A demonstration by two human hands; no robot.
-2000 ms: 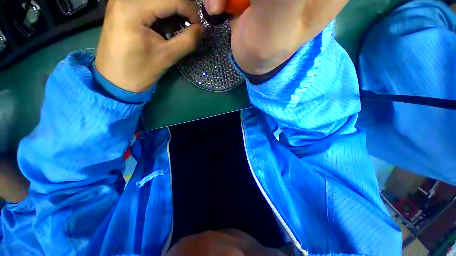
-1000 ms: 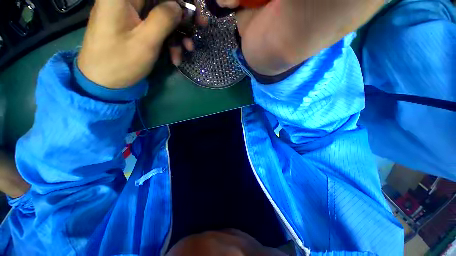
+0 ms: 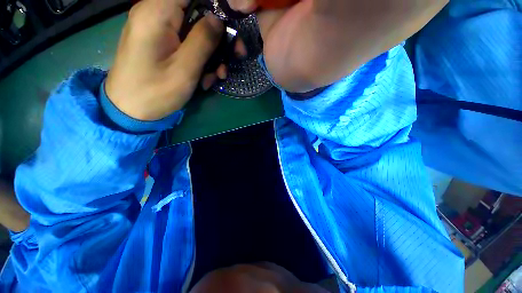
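Observation:
My left hand point(image 3: 166, 60) is at the top left of centre, its fingers closed around a dark, glossy device housing point(image 3: 220, 43) with a shiny metal edge. The fingers hide most of the housing. My right hand point(image 3: 320, 43) is at the top, cut off by the upper edge and blurred. It holds the orange electric screwdriver point(image 3: 276, 3), of which only a sliver shows. The bit is not visible. The round, sparkling screw dish point(image 3: 247, 80) lies under and between the hands, partly covered by them.
The green bench top point(image 3: 229, 117) ends at an edge before my body. A black parts tray point(image 3: 34, 34) with pocketed housings is at the far left. A person's blue sleeve point(image 3: 469, 68) is close on the right, with a black cable point(image 3: 486, 109) across it. A person's arm shows at the left edge.
Two seconds ago my left fingers were pinched near the dish; now the housing shows in them. Since one second ago, my left hand has shifted slightly right and covers more of the dish.

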